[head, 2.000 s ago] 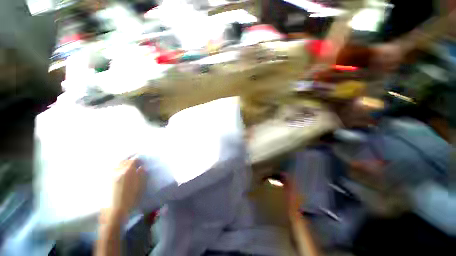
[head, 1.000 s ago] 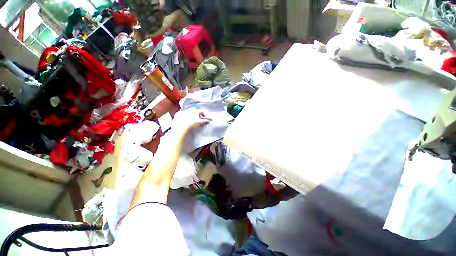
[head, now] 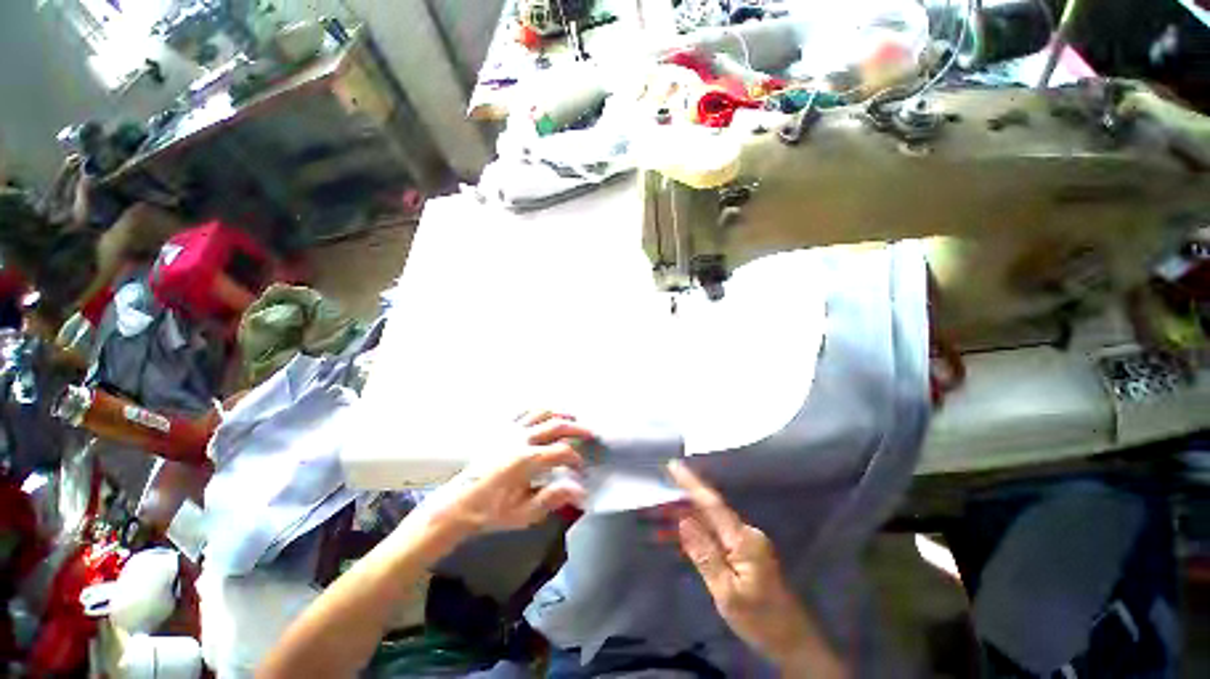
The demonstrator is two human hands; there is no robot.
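A light grey-blue garment panel (head: 869,358) lies over the white table and under the sewing machine head (head: 823,186), hanging down over the table's front edge. A small grey-blue cloth piece (head: 634,467) is at the front edge, between my hands. My left hand (head: 531,471) holds its left end between thumb and fingers. My right hand (head: 723,537) is at its right end, fingers extended and slightly blurred; whether it grips the cloth is unclear. The needle area (head: 697,281) is above and behind the hands.
Grey-blue cloth is heaped left of the table (head: 398,398). Folded whitish cloth (head: 557,179) lies at its back edge. A red stool (head: 206,272), an orange cylinder (head: 133,422) and white cones (head: 143,590) are farther left. Thread and red scraps lie behind the machine.
The view has turned right towards the machine. My left hand has come from the cloth heap to the table's front edge with a small piece. My right hand has come into view.
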